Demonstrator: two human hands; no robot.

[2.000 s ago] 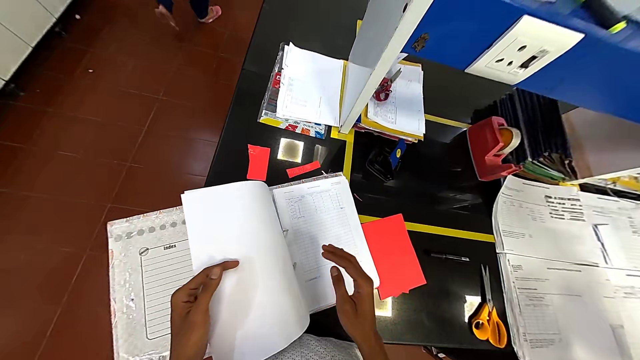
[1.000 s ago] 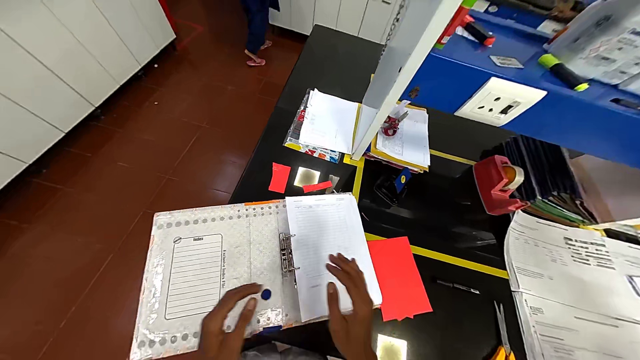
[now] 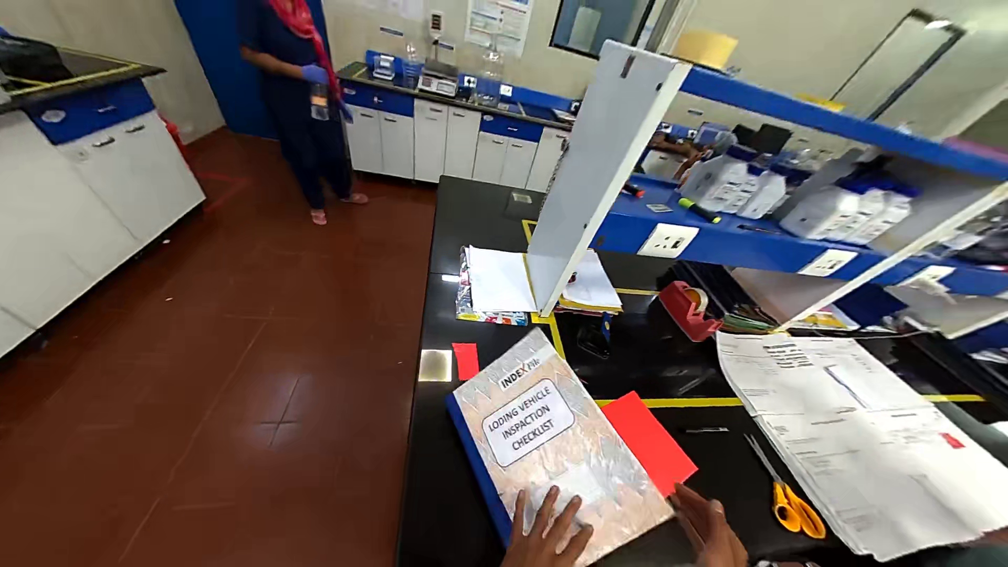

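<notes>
A closed lever arch file with a blue spine and a printed cover lies tilted on the black countertop. My left hand rests flat on its lower cover with fingers spread. At the file's lower right corner is my right hand, its fingertips close to the edge; whether they touch it is unclear. Red paper sticks out from beside the file's right side, and a smaller red piece lies off its upper left. Orange-handled scissors and a pen lie to the right.
Stacked papers lie by the white shelf upright. A red tape dispenser stands behind the pen, and large printed sheets cover the right side. Across the floor, a person in dark clothing holds a bottle.
The file, open with its rings showing a second ago, is now closed, cover up. My left hand has come onto the cover. The view has tilted up. The person in dark clothing shows more fully.
</notes>
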